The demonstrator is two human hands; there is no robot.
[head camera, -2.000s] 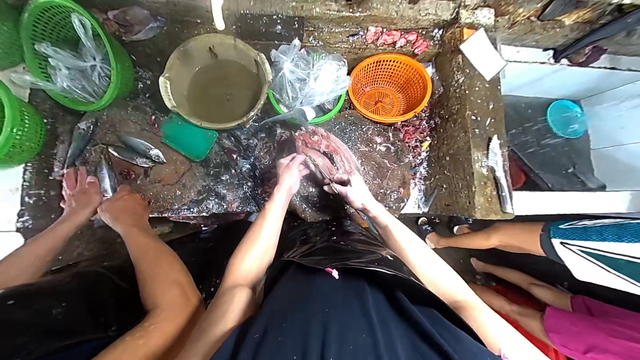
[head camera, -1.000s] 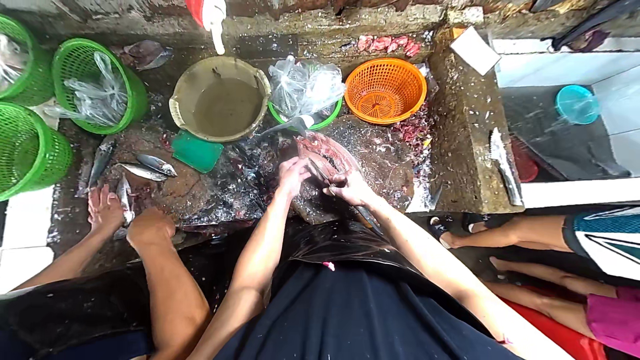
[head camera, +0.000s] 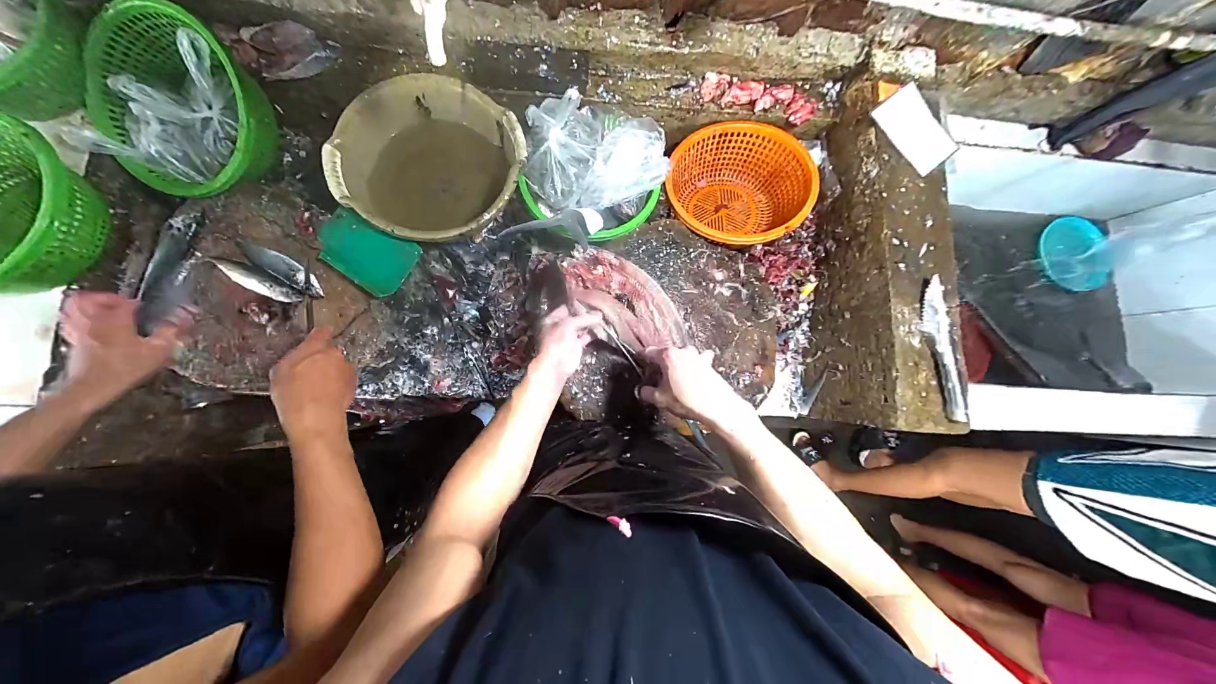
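Observation:
A large fish, cut open with pink flesh showing (head camera: 632, 285), lies on a round chopping block (head camera: 731, 304) in front of me. My left hand (head camera: 567, 337) grips the fish's near left edge. My right hand (head camera: 686, 380) is closed around the handle of a knife, whose thin blade (head camera: 622, 350) points up and left into the fish, towards my left hand. Bits of red flesh and scales lie around the block.
Behind the block stand an orange plastic basket (head camera: 812, 190), a green basket (head camera: 638, 228) with plastic bags, and a basin of murky water (head camera: 332, 166). A co-worker's hands (head camera: 313, 380) are at a second block with small fish (head camera: 271, 271). A scaly-looking knife (head camera: 940, 351) lies on the right ledge.
The co-worker's left hand has lifted off the small fish and moved aside; their other hand now shows a blade. My hands stay at the large fish.

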